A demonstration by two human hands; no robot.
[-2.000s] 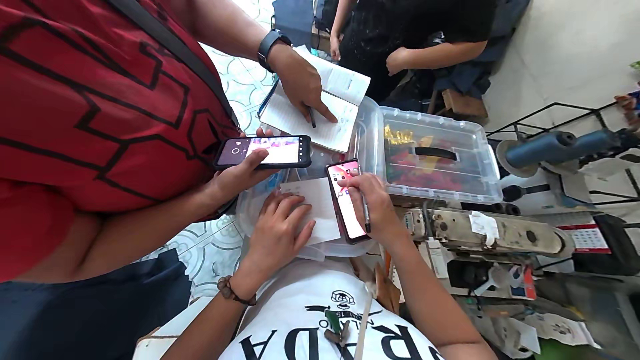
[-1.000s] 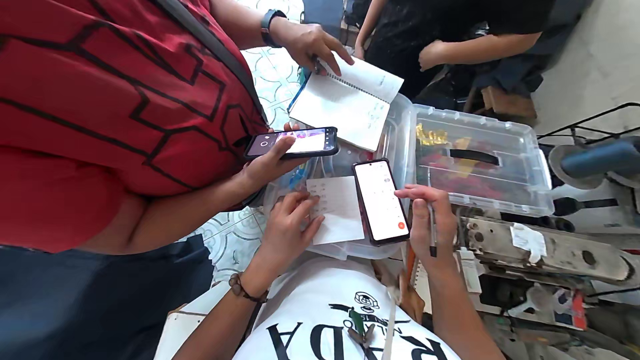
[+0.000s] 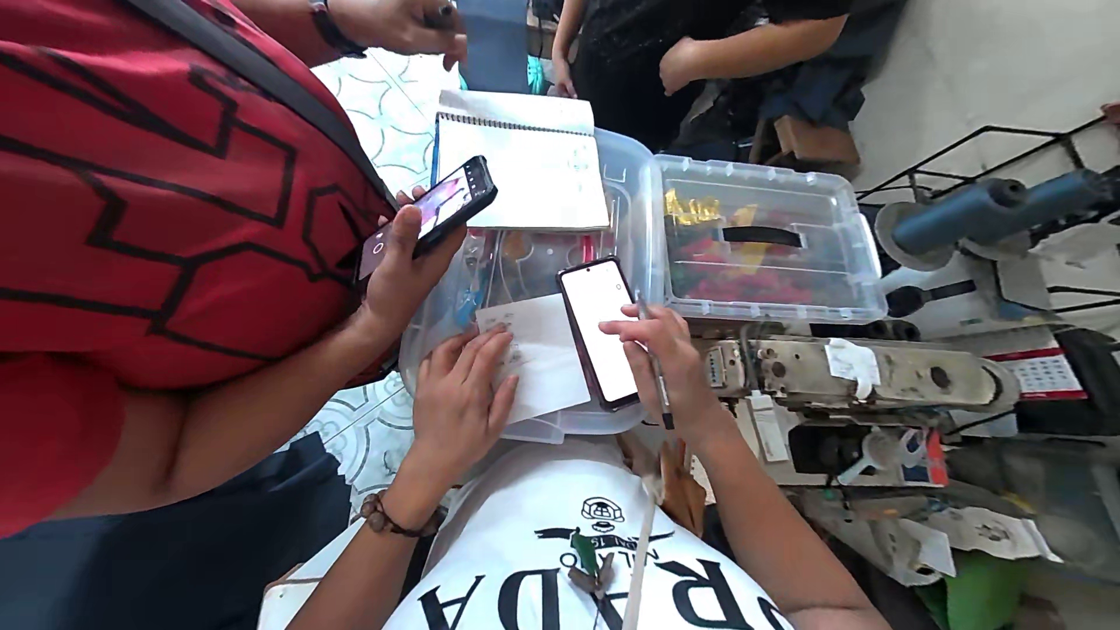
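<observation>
My left hand [image 3: 459,394] lies with its fingers apart on the left part of a sheet of paper [image 3: 551,367] that bears handwriting. Close to the right of the sheet lies a smartphone [image 3: 601,332] with a bright, mostly white screen. My right hand [image 3: 661,363] holds a slim pen [image 3: 660,385], and its index finger reaches over the right side of that screen. Both phone and sheet rest on a translucent plastic box lid [image 3: 630,188]. Beyond them lies a spiral notebook [image 3: 525,166], spread flat, with writing on its page.
On my left a person in a red shirt [image 3: 201,219] holds another smartphone [image 3: 446,203]. A second person in black [image 3: 647,70] stands across. To the right are a clear lidded box [image 3: 770,271], an old sewing machine [image 3: 875,372] and blue thread cones [image 3: 962,219].
The red-shirted person's hand has left the notebook and drawn back, and their phone is now tilted. My right hand has moved from writing on the phone's pink picture to hovering over a white screen.
</observation>
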